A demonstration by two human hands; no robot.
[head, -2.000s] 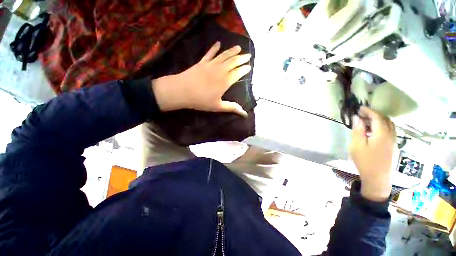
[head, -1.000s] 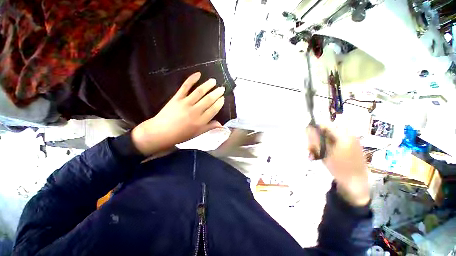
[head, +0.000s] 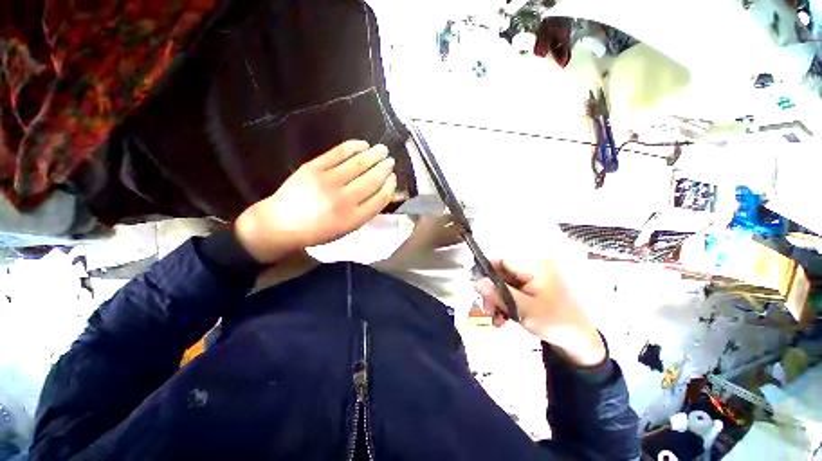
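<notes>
The plain dark lining (head: 297, 54) lies on the table with pale chalk lines on it. The red-orange patterned fabric (head: 81, 81) is bunched at the left. My left hand (head: 329, 198) lies on the lining's lower right part, fingers close together near the edge. My right hand (head: 541, 302) holds the long tailor's shears (head: 442, 185) by the handles. The blades point up and left, with the tips at the lining's right edge beside my left fingertips. Whether the tips touch the cloth is hard to tell.
The sewing machine (head: 712, 45) stands at the upper right. Slim blue-black snips (head: 604, 140) lie below its head. A dark thread (head: 505, 133) runs across the white table. A blue item (head: 748, 212) and an open box (head: 784, 275) are at the right.
The shears have come from beside the machine down and left to the lining's edge in my right hand. The cloth now appears further left in view. My left fingers have closed together.
</notes>
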